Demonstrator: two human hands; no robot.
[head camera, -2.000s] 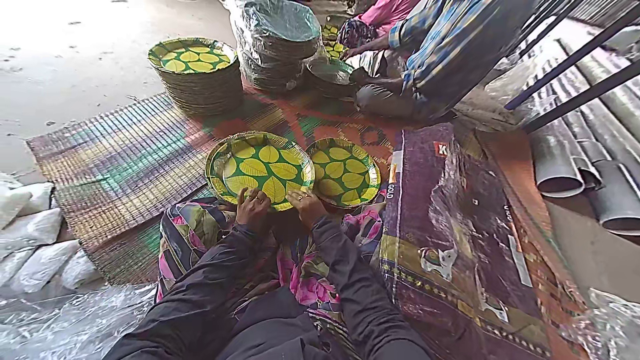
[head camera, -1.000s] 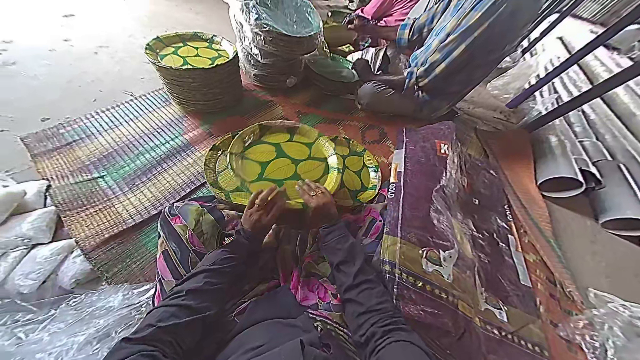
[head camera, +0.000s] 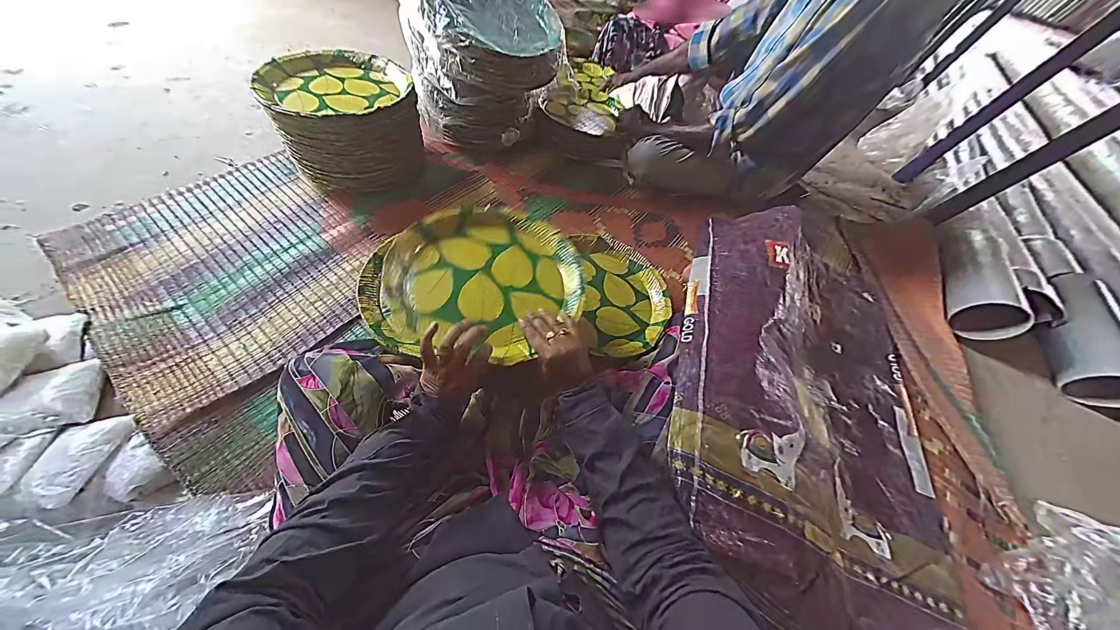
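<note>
A round green plate with a yellow leaf pattern (head camera: 479, 284) is held at its near rim by both of my hands, above a similar plate (head camera: 372, 302) whose left edge shows. My left hand (head camera: 453, 357) is at the near left of the rim, fingers spread, with the thumb side hidden. On the near right, my right hand (head camera: 557, 348), with a ring, lies with its fingers over the rim. Another leaf-patterned plate (head camera: 619, 297) lies to the right, partly covered by the upper plate. The upper plate is slightly blurred.
A tall stack of leaf-patterned plates (head camera: 346, 131) and a plastic-wrapped stack (head camera: 481, 79) stand beyond the woven mat (head camera: 219, 280). A person in a checked shirt (head camera: 779, 79) sits near more plates (head camera: 582, 105). Right are a purple sack (head camera: 787, 394) and grey pipes (head camera: 984, 271); left, white packets (head camera: 66, 394).
Two seconds ago my hands rested at the near edge of the left plate. A plate was raised above it one second ago; it now sits a little farther left over it.
</note>
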